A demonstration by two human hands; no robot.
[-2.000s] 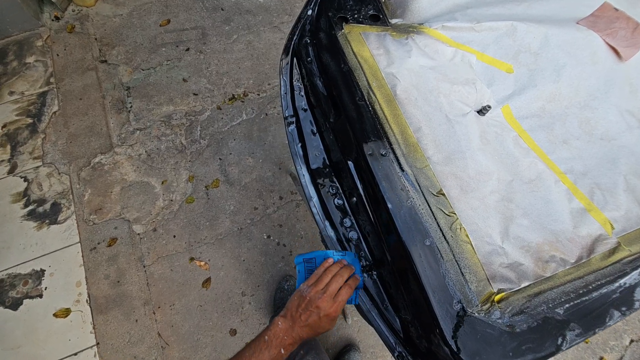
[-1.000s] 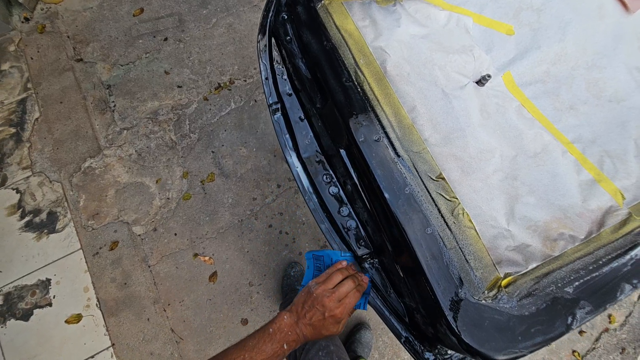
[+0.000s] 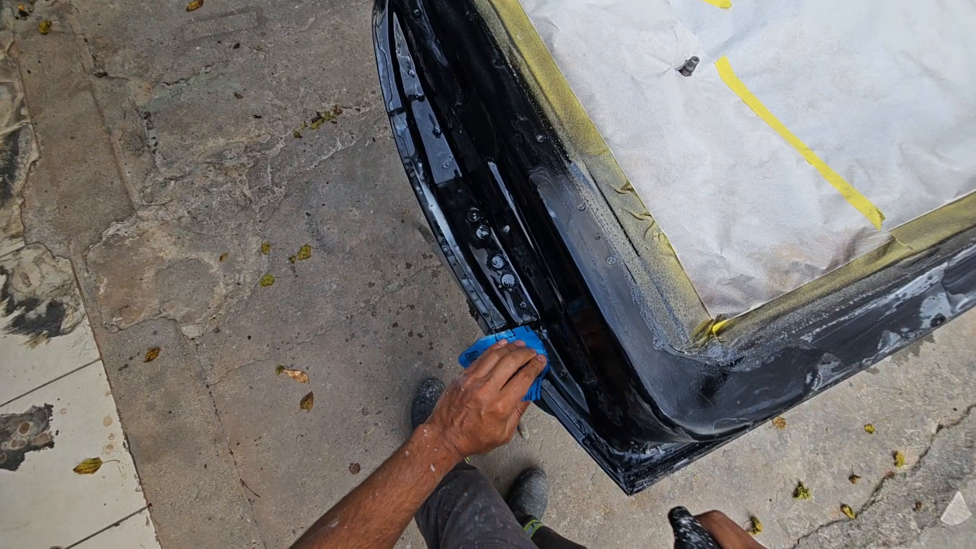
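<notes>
A black car body panel [image 3: 564,252], wet and glossy, fills the right half of the view. White masking paper [image 3: 732,175] covers its inner part, with yellow masking tape [image 3: 648,229] along the border. My left hand [image 3: 492,396] reaches in from the lower left and presses a folded blue abrasive sheet [image 3: 488,345] onto the panel's narrow outer edge, just below a row of round bolt heads. The fingers lie over the sheet and the thumb is hidden. At the bottom edge, my right hand [image 3: 728,531] is partly visible around a dark, white-speckled object [image 3: 690,529], mostly cut off.
Cracked concrete floor [image 3: 305,229] with scattered dry leaves lies beside and below the panel. Stained pale tiles [image 3: 61,427] run along the left. My shoes [image 3: 528,492] stand under my left forearm, near the panel's lower corner. A dark stub [image 3: 688,66] pokes through the masking paper.
My left hand stays at the panel's outer edge with the blue sheet. My right hand and the dark object have come into view at the bottom. The view has shifted.
</notes>
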